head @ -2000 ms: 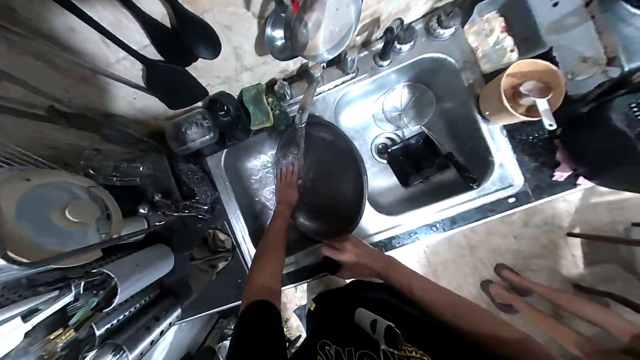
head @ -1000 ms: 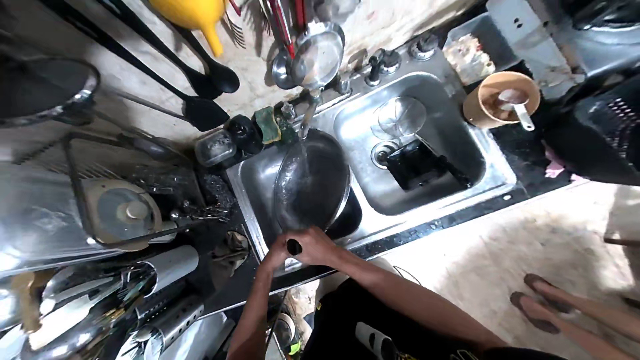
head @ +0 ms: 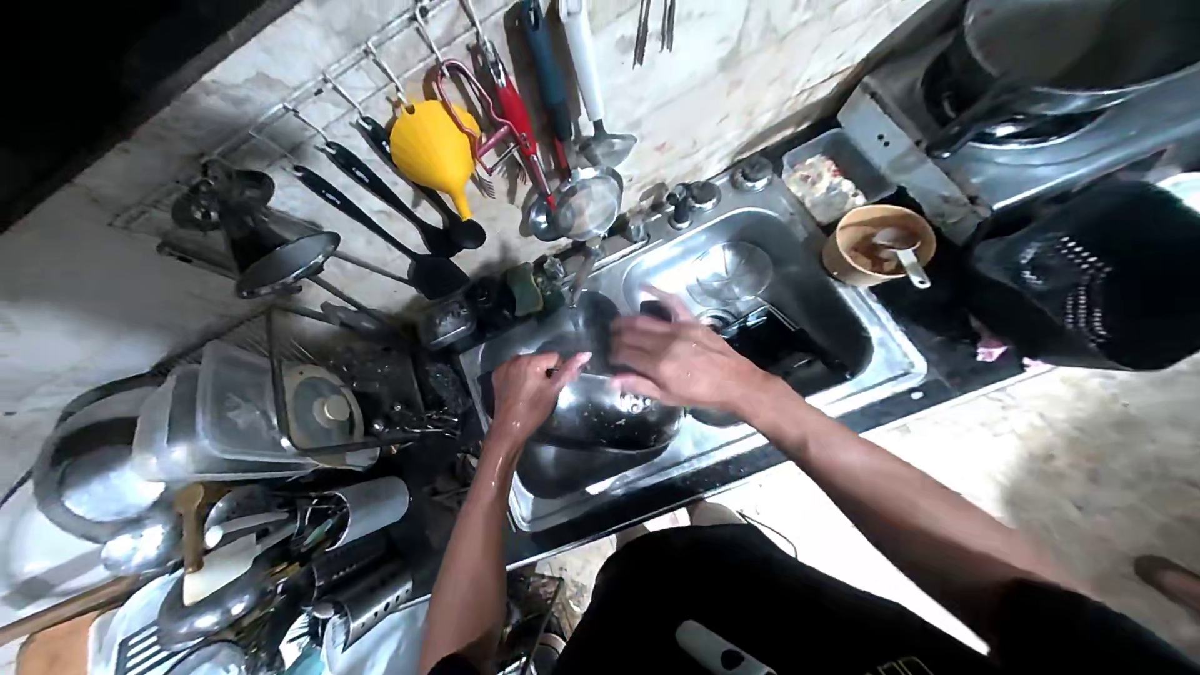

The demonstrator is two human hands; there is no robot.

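Observation:
A dark wok-like metal pan [head: 609, 422] lies tilted in the left basin of a steel double sink [head: 900, 361], below the faucet [head: 586, 267]. My left hand [head: 530, 389] is at the pan's left side, its fingers curled on the pan. At the upper right side of the pan is my right hand [head: 680, 356], blurred, with fingers spread; whether it touches the pan I cannot tell. In the right basin lie a clear round bowl or lid [head: 736, 272] and a black item [head: 778, 342], partly hidden by my right arm.
A green and yellow sponge [head: 525, 289] stands behind the left basin. A tan bowl with a spoon [head: 862, 248] is right of the sink. At left are a dish rack and utensil holders [head: 375, 511]. Ladles and a yellow funnel [head: 431, 150] hang on the wall. Someone's foot shows [head: 1167, 577].
The pan has turned and tilted, its shiny side now showing. My hands, together at its near edge a second ago, have moved apart and up to its two sides.

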